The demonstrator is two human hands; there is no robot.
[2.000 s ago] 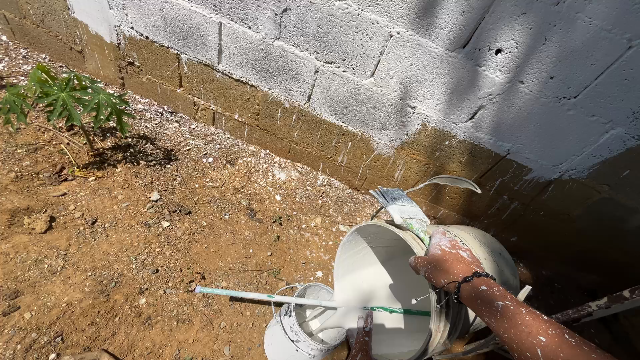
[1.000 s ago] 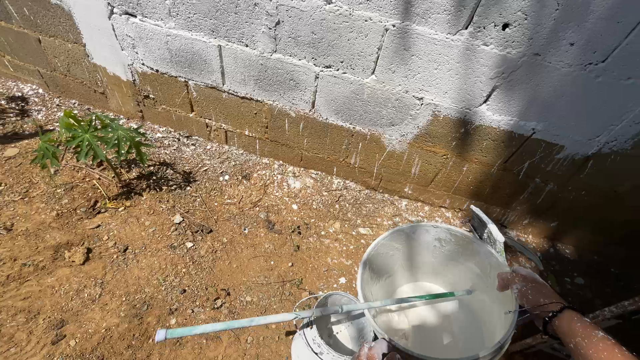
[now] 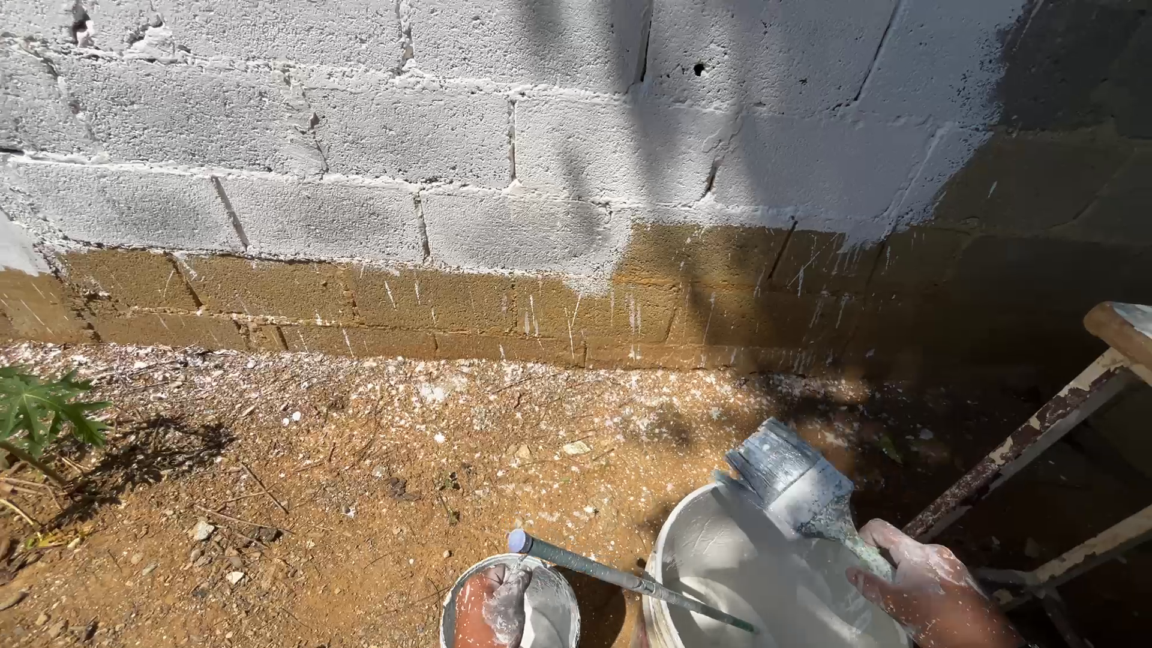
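Note:
My right hand (image 3: 927, 580), speckled with white paint, grips the handle of a wide paint brush (image 3: 796, 481) above the right rim of a large bucket (image 3: 666, 549) holding white paint. The bristles point up and left, over the bucket's far rim. A long thin stick (image 3: 621, 576) lies slantwise across the bucket, its lower end near the paint. To the left, my left hand (image 3: 490, 605), coated with paint, is over or inside a small white pail (image 3: 569, 603); its fingers are partly hidden, and what it holds does not show.
A concrete block wall (image 3: 576, 135) stands ahead, painted white above and bare brown along the bottom and right. A worn metal frame (image 3: 1017, 441) stands at the right. A green leafy plant (image 3: 45, 409) grows at the left from stony, paint-spattered soil (image 3: 315, 504).
The view has swung toward the wall and right. The stick, which reached across the small pail, now has its outer end above and right of it. The brush has come into clear view in my right hand.

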